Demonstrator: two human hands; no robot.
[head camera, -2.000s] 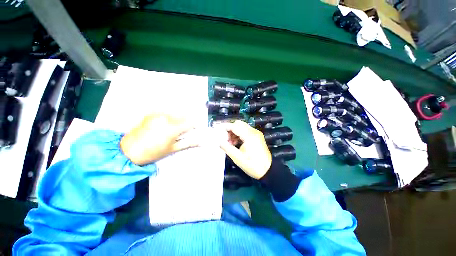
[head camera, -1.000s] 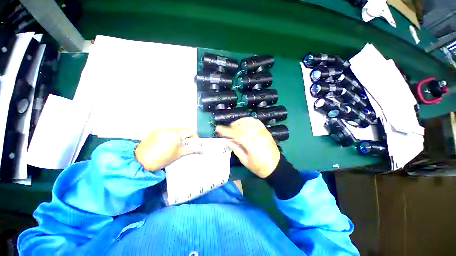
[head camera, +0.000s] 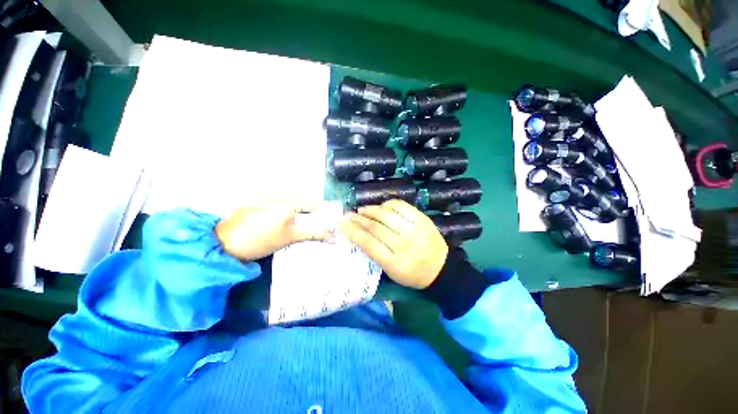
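Observation:
A white label sheet (head camera: 320, 279) with rows of small printed marks is in front of my body, bent at its top edge. My left hand (head camera: 263, 232) holds its upper left side with thumb and fingers. My right hand (head camera: 396, 242) lies over its upper right corner, fingertips close to the left ones. Whether a label is at the right fingertips cannot be told. Black cylindrical units (head camera: 363, 164) lie in two columns just beyond my right hand, which partly hides the nearest ones.
White liner paper (head camera: 226, 121) lies at left, with a smaller folded sheet (head camera: 77, 210). More units (head camera: 20, 162) are at far left. Lens-end units (head camera: 558, 152) lie on paper at right beside loose stacked paper (head camera: 647, 170). A pink-and-black item (head camera: 715, 166) is at far right.
The label sheet was flat and longer, with blank white showing; it now shows printed rows and a bent top. The right fingers moved from its edge onto its corner. The camera view shifted.

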